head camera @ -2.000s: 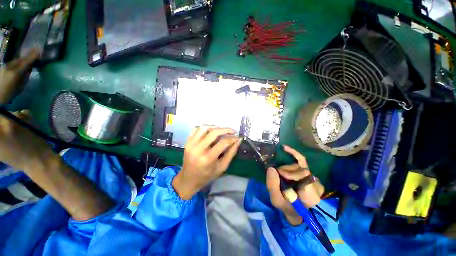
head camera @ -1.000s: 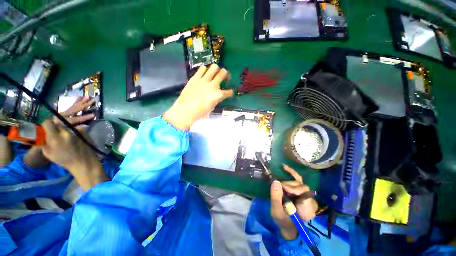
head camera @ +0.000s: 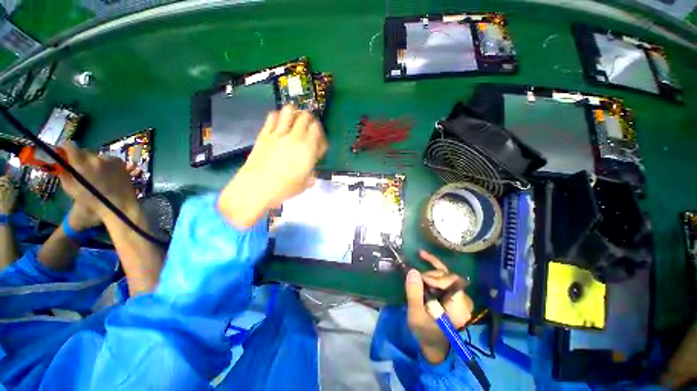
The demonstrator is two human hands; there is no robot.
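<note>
The tablet assembly (head camera: pixel 317 229) lies on the green mat, its white area bright and its board at the right side. My right hand (head camera: pixel 437 302) holds the blue soldering iron (head camera: pixel 452 333), with its thin metal tip over the tablet's lower right board area. My left hand (head camera: pixel 279 162) is above the tablet's upper left corner, back of the hand up, fingers curled near a second tablet (head camera: pixel 241 114). Whether its fingertips hold anything is hidden. The red lead-wire bundle (head camera: pixel 380 134) lies above the tablet.
A tape roll (head camera: pixel 491 221), fume fan (head camera: pixel 466 162), blue ribbed box (head camera: pixel 518 256) and yellow sponge (head camera: pixel 575 295) stand at right. More tablets (head camera: pixel 451 47) lie behind. At left, another person's hands (head camera: pixel 103 187) hold an orange tool (head camera: pixel 42 159), with a black cord across.
My left hand left the iron tip area for the tablet's upper left, then drew slightly left and down from the red wires. My right hand keeps the iron at the board. The view has shifted.
</note>
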